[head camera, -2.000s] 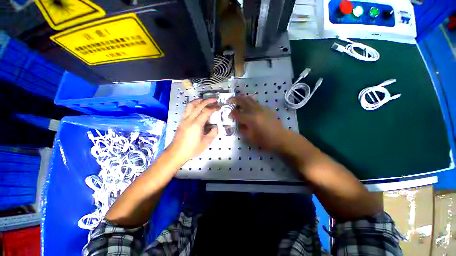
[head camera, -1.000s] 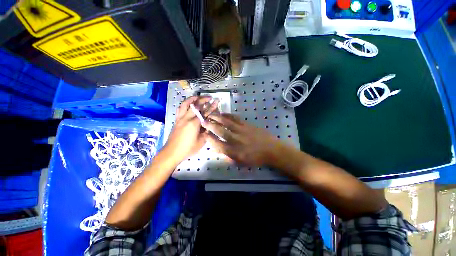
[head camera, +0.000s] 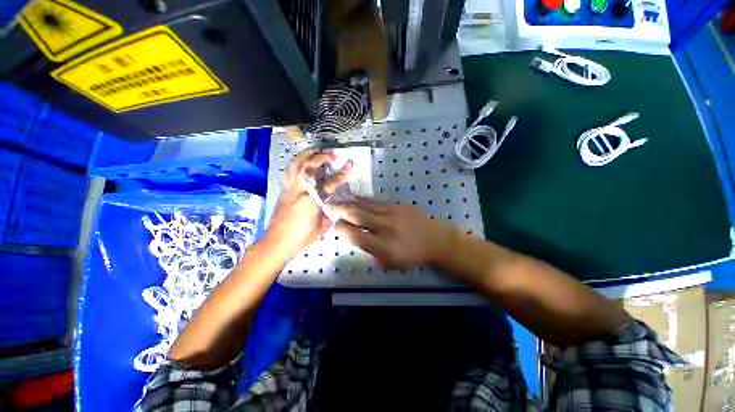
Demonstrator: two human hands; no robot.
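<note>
My left hand point(head camera: 305, 201) is over the left part of the perforated work plate point(head camera: 419, 177), holding a white cable point(head camera: 317, 195); its coil is seen edge-on and partly hidden by the fingers. My right hand point(head camera: 387, 232) is just to the right and nearer me, its fingertips at the lower end of the same cable. Whether they grip it is hard to tell. The white jig point(head camera: 360, 165) lies on the plate just beyond the hands, bright under the lamp and partly covered by the left fingers.
A blue bin point(head camera: 113, 273) heaped with tangled white cables point(head camera: 189, 261) is at left. A green mat point(head camera: 548, 201) at right bears coiled cables. The black marking head point(head camera: 218, 48) hangs at upper left. A round grille point(head camera: 338, 111) and a control box point(head camera: 592, 22) are at the back.
Both hands have moved from the jig toward me with the cable, which came off the jig and turned edge-on. Over the last second the right hand has shifted slightly.
</note>
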